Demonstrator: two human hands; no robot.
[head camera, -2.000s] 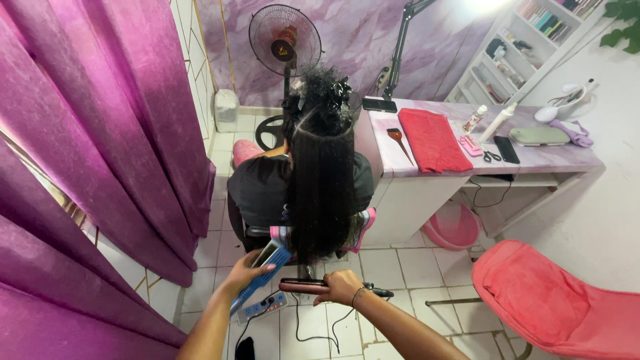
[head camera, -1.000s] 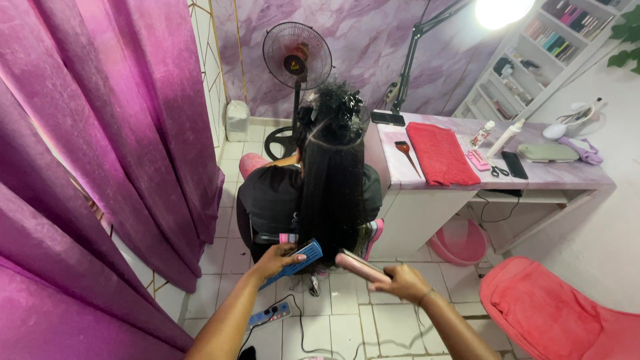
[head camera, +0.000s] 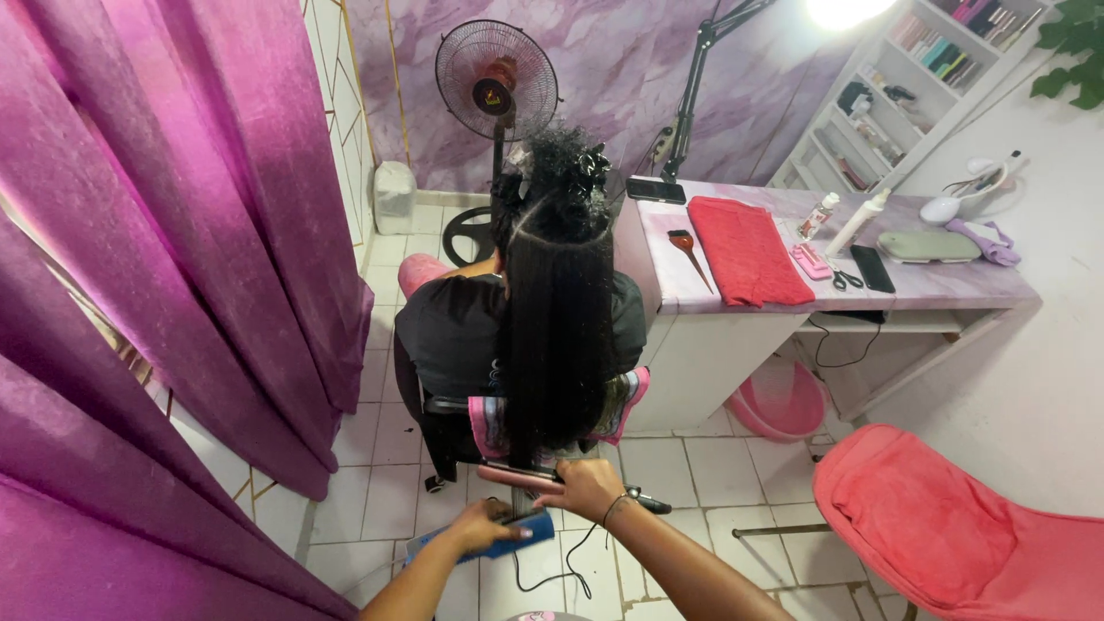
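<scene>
A person (head camera: 448, 328) in a dark top sits on a chair with their back to me. Their long straight black hair (head camera: 561, 345) hangs down the back, parted from a curly section clipped up on top. Around the hair ends, my right hand (head camera: 586, 492) grips a pink hair straightener (head camera: 517, 479). Just below it, my left hand (head camera: 483, 528) holds a blue comb-like tool (head camera: 530, 528). A striped, pink-edged towel (head camera: 631, 392) lies behind the hair.
Right of the person, a marbled counter (head camera: 651, 267) holds a red towel (head camera: 746, 250), a tint brush (head camera: 686, 250), scissors (head camera: 845, 276) and bottles. A pedestal fan (head camera: 496, 82) stands ahead, purple curtains (head camera: 216, 216) hang left, and a red-covered chair (head camera: 923, 517) stands at lower right.
The straightener in my right hand has moved left to the hair ends. My left hand with the blue tool has moved down, away from the hair's lower part.
</scene>
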